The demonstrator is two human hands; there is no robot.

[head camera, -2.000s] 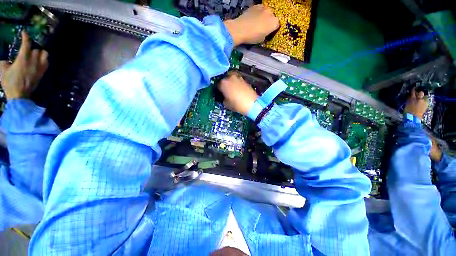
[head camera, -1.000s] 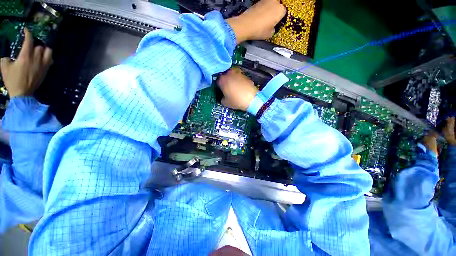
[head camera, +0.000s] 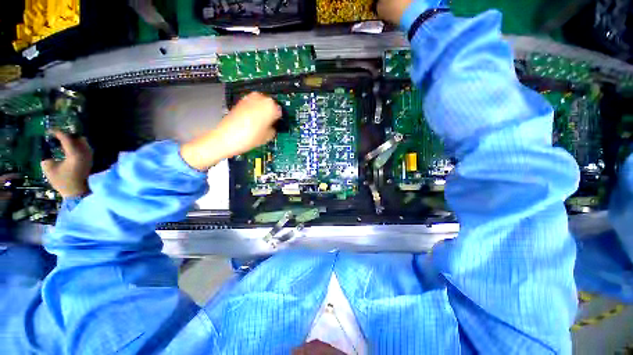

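Note:
The green circuit board point(head camera: 288, 149) lies in a black carrier point(head camera: 239, 201) in front of me, with white-blue rows of parts and a small yellow block. My left hand point(head camera: 239, 128) is over the board's upper left, fingers curled down. A small dark patch shows beside its fingertips; whether it holds a part is hidden. My right hand point(head camera: 394, 10) is at the top edge, partly cut off, beside the yellow parts bin point(head camera: 347, 11). Its fingers are mostly out of the picture.
A grey parts bin point(head camera: 257, 12) stands left of the yellow one, and yellow-orange parts point(head camera: 45, 24) lie far left. A narrow green board point(head camera: 267, 64) lies beyond the main board. Another board point(head camera: 416, 139) is partly under my right arm. Another person's hand point(head camera: 69, 165) works at left. Metal rails point(head camera: 347, 238) bound the line.
My left hand has moved from the yellow bin down to the board. My right hand has left the board and is up by the yellow bin. The view has turned and shifted.

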